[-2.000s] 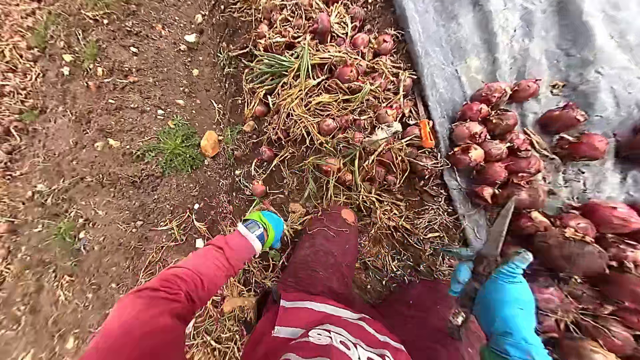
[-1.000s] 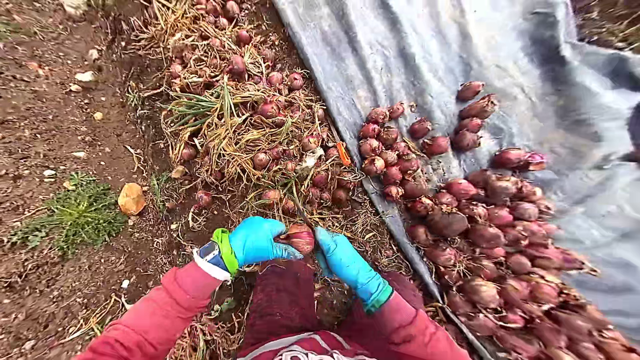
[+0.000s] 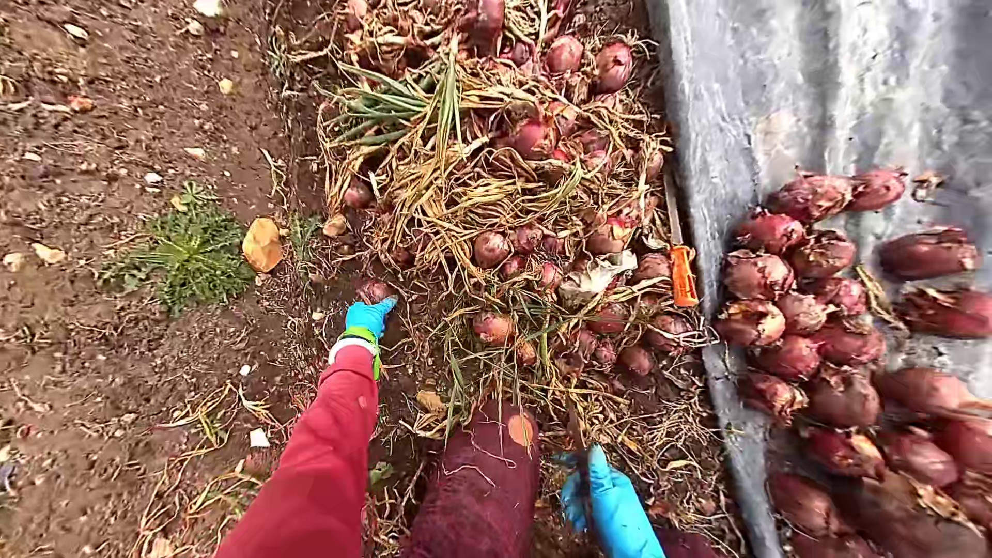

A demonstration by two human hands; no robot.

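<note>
My left hand [image 3: 370, 316], in a blue glove, reaches out to a red onion [image 3: 375, 291] on the soil; its fingers touch or nearly touch it, and whether they grip it cannot be told. My right hand [image 3: 608, 500], also gloved in blue, is low beside my knee, closed around a knife [image 3: 577, 434] whose dark blade is blurred and partly hidden. Ahead of both hands lies a heap of red onions with dry tops [image 3: 465, 194]. Trimmed red onions [image 3: 845, 341] are piled on a grey plastic sheet [image 3: 713, 155] at the right.
An orange-handled tool [image 3: 683, 276] lies at the sheet's edge beside the heap. A yellowish stone [image 3: 262, 245] and a green weed [image 3: 190, 252] are on the bare soil to the left. My knee [image 3: 488, 465] is between my hands.
A second ago both hands were together at an onion above my knees. Now the left has moved out to an onion on the soil, and the right is apart from it with the knife.
</note>
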